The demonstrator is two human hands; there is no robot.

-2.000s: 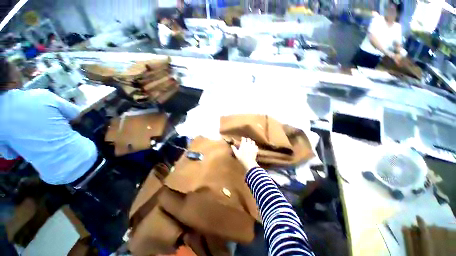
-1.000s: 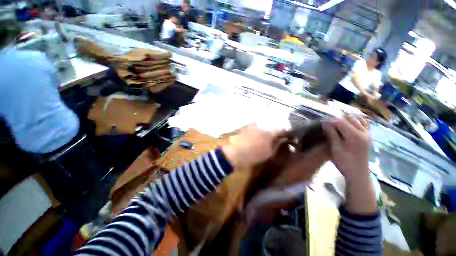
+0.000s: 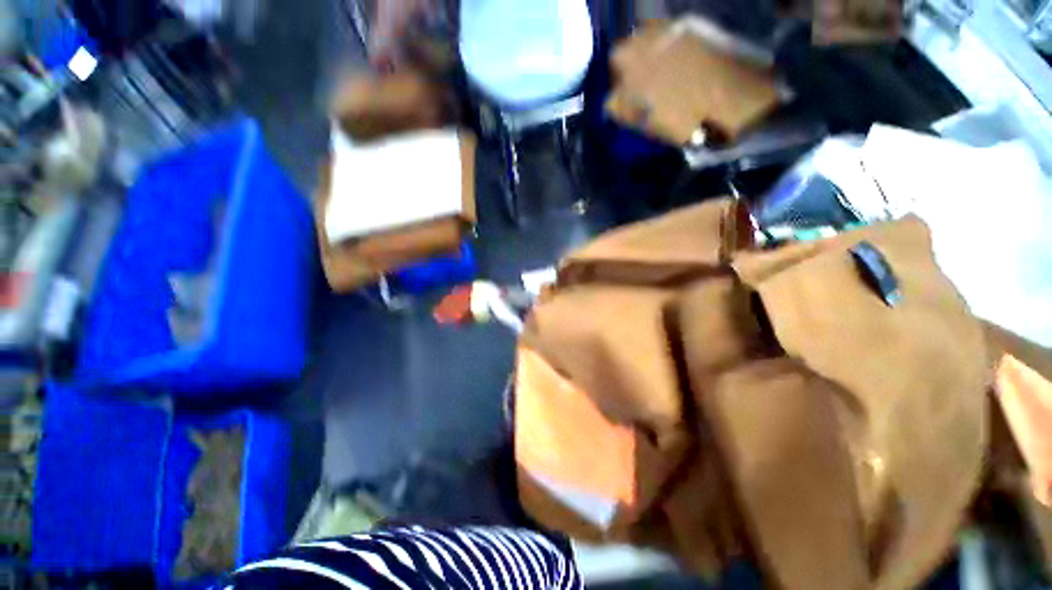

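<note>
A heaped bundle of brown garment pieces [image 3: 773,438] lies in front of me at the right. A small dark object, perhaps thread snips [image 3: 876,273], lies on its upper part. An orange ticket or pattern piece [image 3: 573,432] shows on the left side of the bundle, and another orange piece [image 3: 1028,406] is at the right edge. Only a striped sleeve of mine shows at the bottom edge; neither hand is in the picture. Whether anything is held is hidden.
Deep blue bins [image 3: 277,259] with grey or brown scraps stand at the left. A brown stack [image 3: 351,267] with a white sheet [image 3: 396,182] stands behind. A stool [image 3: 527,52] is at the top centre. White paper [image 3: 963,219] lies right. Scraps [image 3: 467,303] lie on the dark floor.
The view has swung left and down, bringing the blue bins into sight. Both hands, which were holding up a brown piece, have left the picture.
</note>
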